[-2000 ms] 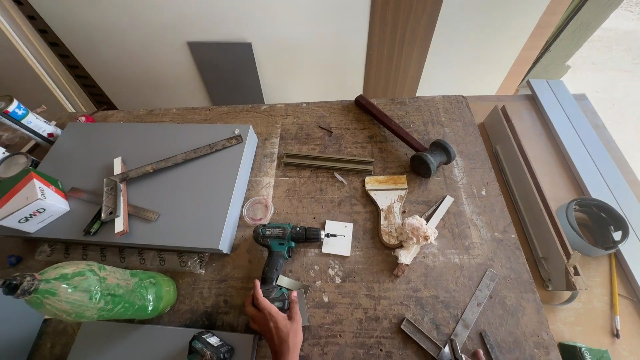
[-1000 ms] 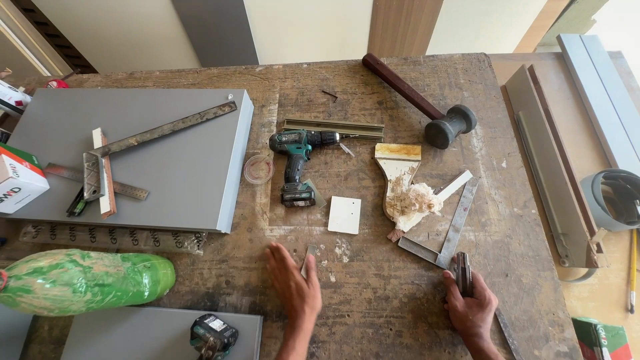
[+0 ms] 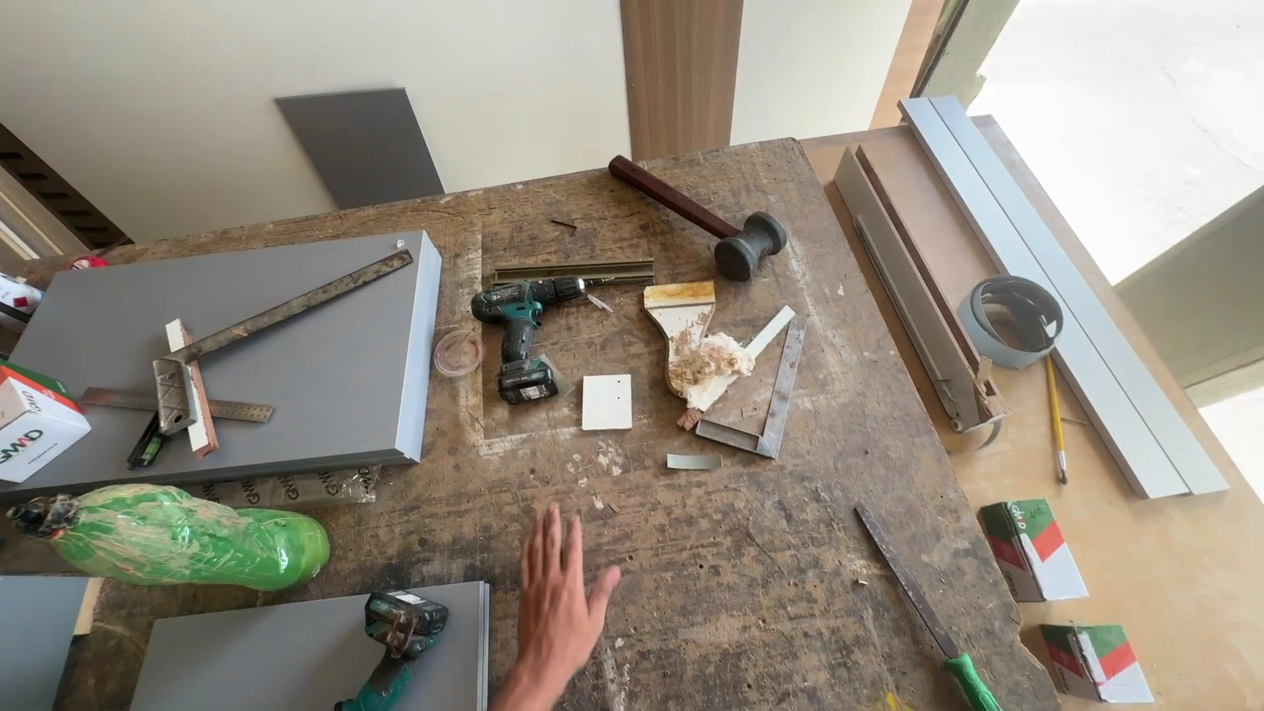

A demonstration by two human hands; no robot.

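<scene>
My left hand (image 3: 561,602) reaches in from the bottom edge, palm down over the worn wooden workbench (image 3: 691,553), fingers extended, thumb apart, holding nothing. My right hand is outside the picture. Beyond the left hand lie a small grey strip (image 3: 694,461) and a white square plate (image 3: 606,402) with small holes. A teal and black cordless drill (image 3: 520,331) lies on its side by a metal channel (image 3: 573,272). Right of the plate are a spatula-shaped scraper (image 3: 681,321) with crumpled material on it and a small metal try square (image 3: 780,395). A second cordless tool (image 3: 395,637) lies on a grey panel (image 3: 247,652).
A dark-headed mallet (image 3: 746,245) lies at the back. A green-handled file (image 3: 913,588) rests at the right front. At left are a large grey panel (image 3: 326,326) with squares on it and a green plastic bottle (image 3: 178,538). Grey profiles (image 3: 1066,296) lie on the right-hand surface.
The left hand let go of the drill, which now lies by the channel. The right hand, seen one second ago with a dark object by the try square, has left the view. The view has shifted.
</scene>
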